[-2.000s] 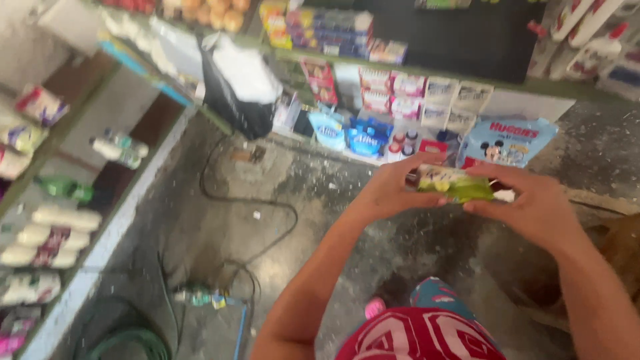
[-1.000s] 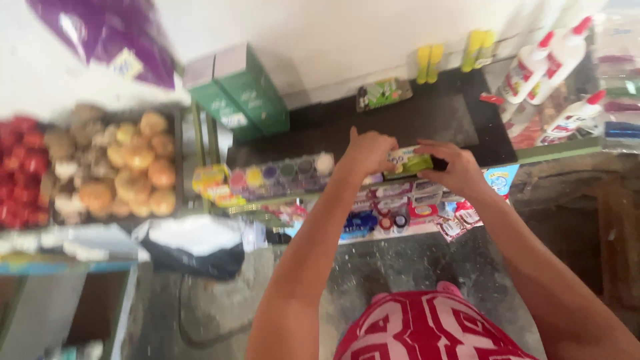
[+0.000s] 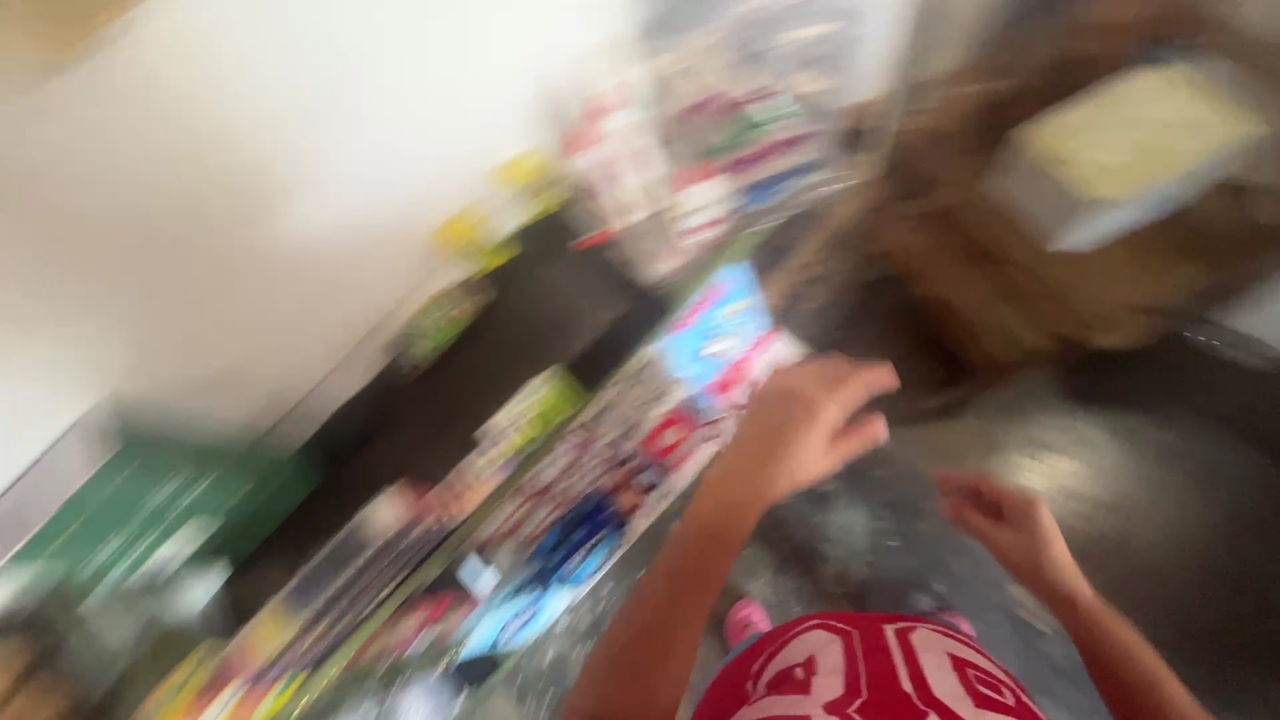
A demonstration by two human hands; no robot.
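Observation:
The view is strongly blurred. My left hand point(image 3: 815, 425) is held out above the floor beside the shelf front, its fingers apart and nothing in it. It is nearest to a light-blue pack point(image 3: 718, 330) on the lower shelf. To the right, my right hand point(image 3: 1000, 515) hangs over the floor with its fingers curled; whether they are fully closed is unclear, and no object shows in it. A green and yellow packet point(image 3: 535, 410) lies at the front edge of the dark shelf top point(image 3: 440, 390), left of my left hand. Another green packet point(image 3: 445, 320) lies near the wall.
Green boxes point(image 3: 170, 500) stand at the lower left. Yellow items point(image 3: 500, 210) and white bottles with red parts point(image 3: 615, 180) are at the shelf's far end. Brown cardboard point(image 3: 960, 240) with a pale yellow-topped box point(image 3: 1140, 150) is at the upper right. Blue packs point(image 3: 570, 560) line the lower shelf.
Both hands have let go of the green packet they held, which now rests on the shelf edge. They have moved away from it and apart. The view has turned and tilted strongly.

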